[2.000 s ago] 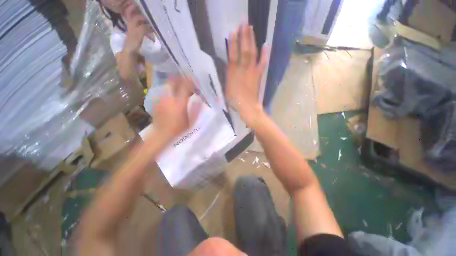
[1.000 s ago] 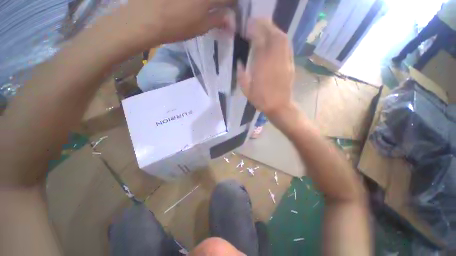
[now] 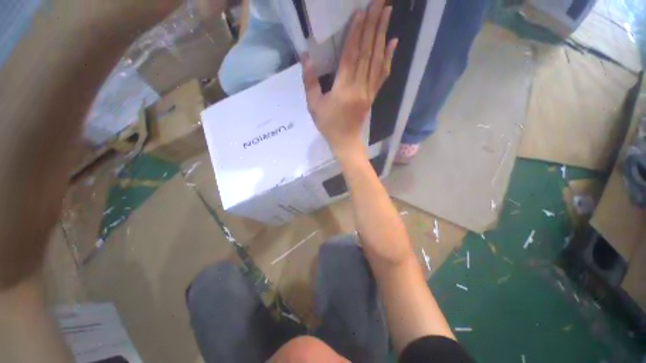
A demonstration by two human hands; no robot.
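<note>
A white printed carton [image 3: 262, 152] with "FURRION" lettering stands on the floor in front of my knees. A tall white printed carton with black panels [image 3: 418, 53] rises behind it and is cut off by the top edge. My right hand [image 3: 350, 85] lies flat against its face, fingers extended and grasping nothing. A white flap [image 3: 329, 15] shows beside my fingertips. My left arm is large and blurred along the left side and runs out at the top; my left hand is not in view.
Brown cardboard sheets [image 3: 460, 135] and white scrap strips [image 3: 435, 230] lie on the green floor [image 3: 489, 283]. A person's blue trouser leg [image 3: 450, 67] is behind the tall carton; another's pale knee [image 3: 256, 62] is left of it. Open brown cartons stand at right. A printed white piece [image 3: 99, 333] lies lower left.
My left hand has gone out through the top edge. My right hand has changed from a blurred, raised pose to lying flat on the tall carton. The view has shifted, showing more floor at right.
</note>
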